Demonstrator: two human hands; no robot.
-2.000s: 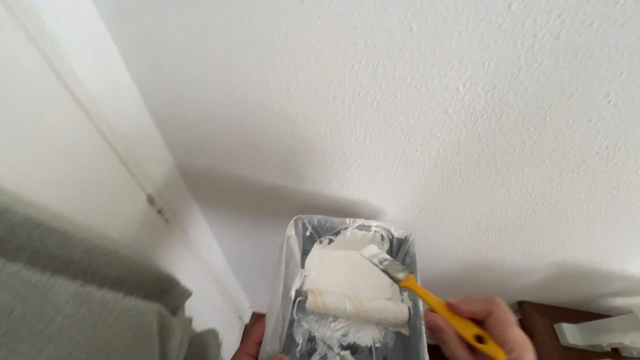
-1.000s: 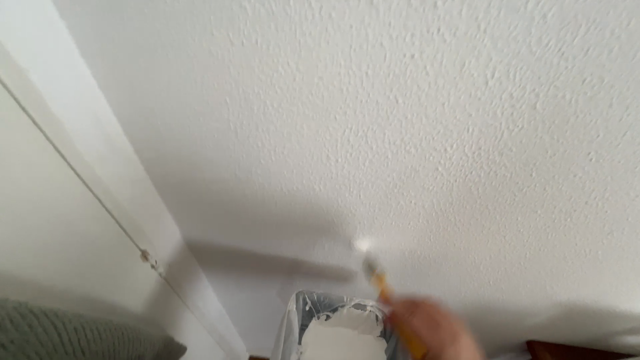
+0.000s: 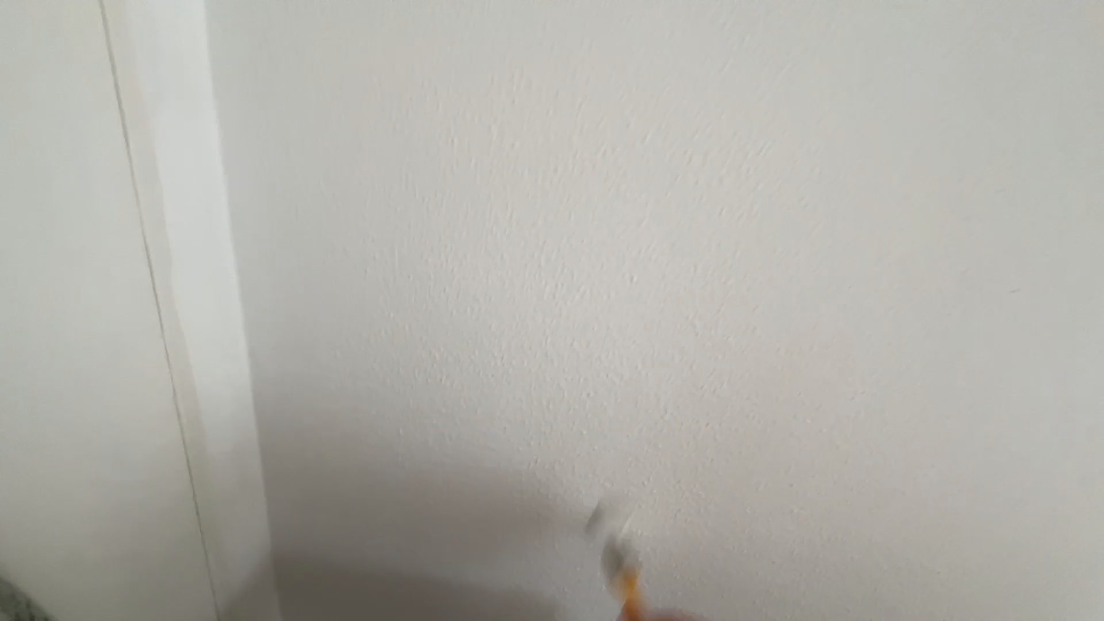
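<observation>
At the bottom edge of the head view, only a sliver of my right hand (image 3: 668,615) shows, closed on the yellow handle of a paintbrush (image 3: 630,586). The brush is blurred and points upward, its pale bristle end in front of the textured white wall (image 3: 604,259). Whether the bristles touch the wall cannot be told. My left hand is out of view, and no paint tray shows.
A white door or panel (image 3: 69,302) with a thin dark gap stands at the left, beside a white frame strip (image 3: 203,259). Grey-green fabric (image 3: 17,602) shows at the bottom left corner. A shadow falls across the lower wall.
My right hand has lifted the brush out of the paint tray, where it was two seconds ago. The view has tilted up, and the tray and my left hand have left it.
</observation>
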